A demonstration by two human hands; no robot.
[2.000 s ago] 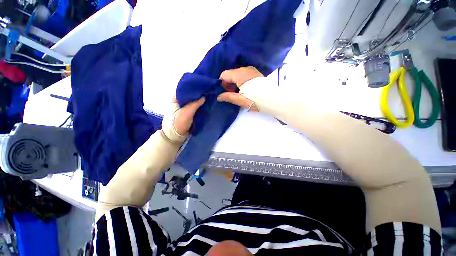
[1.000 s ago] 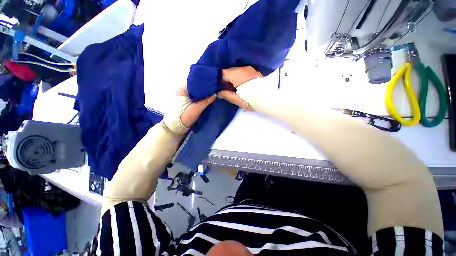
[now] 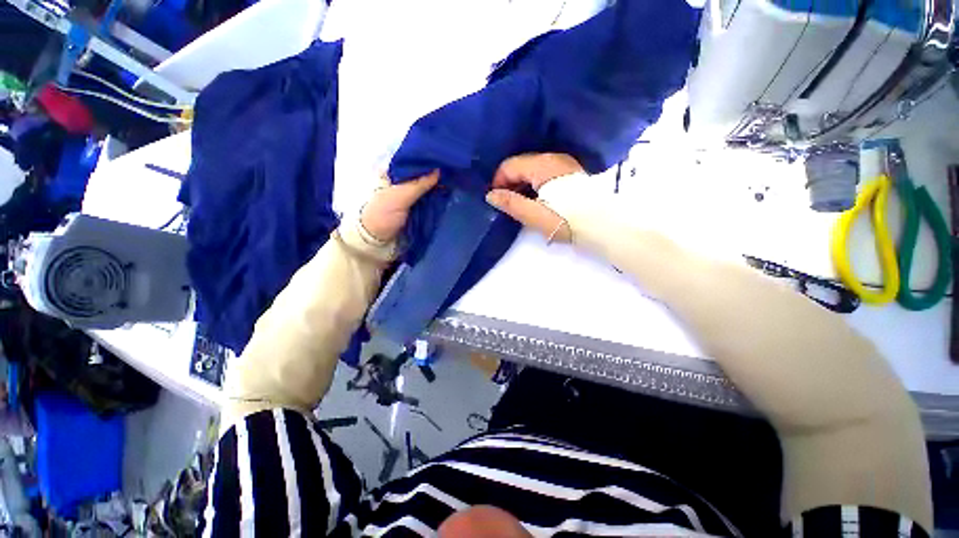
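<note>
A navy garment piece (image 3: pixel 589 84) lies across the white table and hangs over its front edge, with a paler blue side showing near the edge. My left hand (image 3: pixel 393 208) grips the cloth at its left side, thumb on top. My right hand (image 3: pixel 534 189) pinches the cloth a little to the right, thumb and fingers close together. Whether a small tool is in the right palm cannot be told. A second navy piece (image 3: pixel 258 179) lies in a loose heap to the left.
Scissors with yellow and green loops (image 3: pixel 871 242) lie at the right, beside a dark slim tool (image 3: pixel 810 284). The sewing machine head (image 3: pixel 804 63) stands at the upper right. A grey fan-like unit (image 3: pixel 105 271) is at the left. A measuring tape (image 3: pixel 589 357) runs along the table edge.
The folded cloth end between my hands has opened out, and more of the paler side shows. My hands have moved slightly apart. The whole view has shifted a little.
</note>
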